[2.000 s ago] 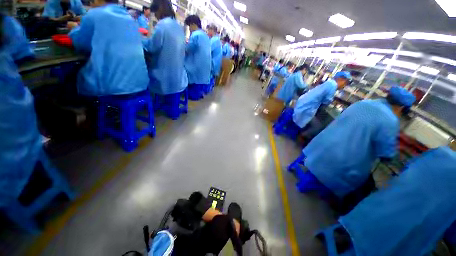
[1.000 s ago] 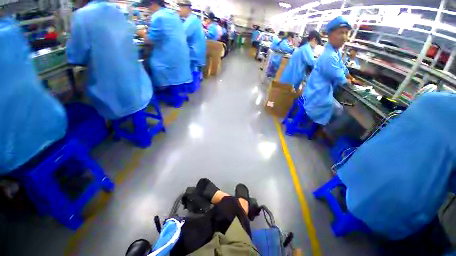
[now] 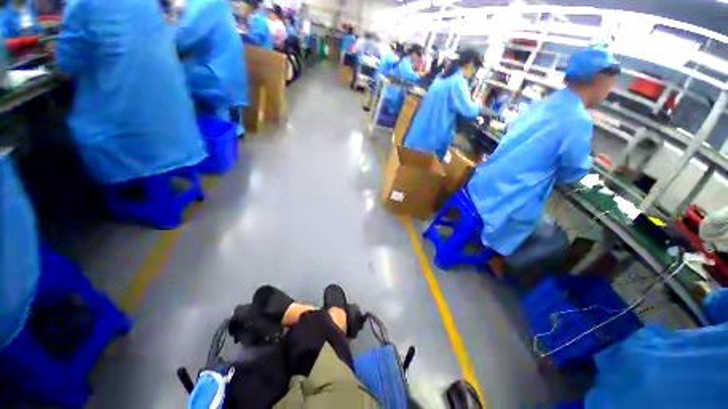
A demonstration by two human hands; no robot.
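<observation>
Neither of my hands can be made out. My legs in black [image 3: 307, 347] stretch forward at the bottom centre, with dark shoes ahead. The black wheelchair frame [image 3: 218, 339] shows around them. A light blue item with a white edge [image 3: 209, 389] lies at the left side of my lap. A darker blue fabric piece [image 3: 381, 374] is at the right side. A black rounded part [image 3: 463, 395] shows at the bottom edge, beside a blurred pale patch that I cannot identify.
A grey floor aisle [image 3: 295, 208] runs ahead, with a yellow line [image 3: 435, 287] on the right. Cardboard boxes [image 3: 413, 184] stand beside it. People in blue smocks [image 3: 523, 160] sit on blue stools [image 3: 455, 232] along benches on both sides. A pale cable [image 3: 591, 309] hangs at right.
The view has moved forward along the aisle. The cardboard boxes and the person in a blue cap on the right are closer. My legs and the wheelchair now show further left.
</observation>
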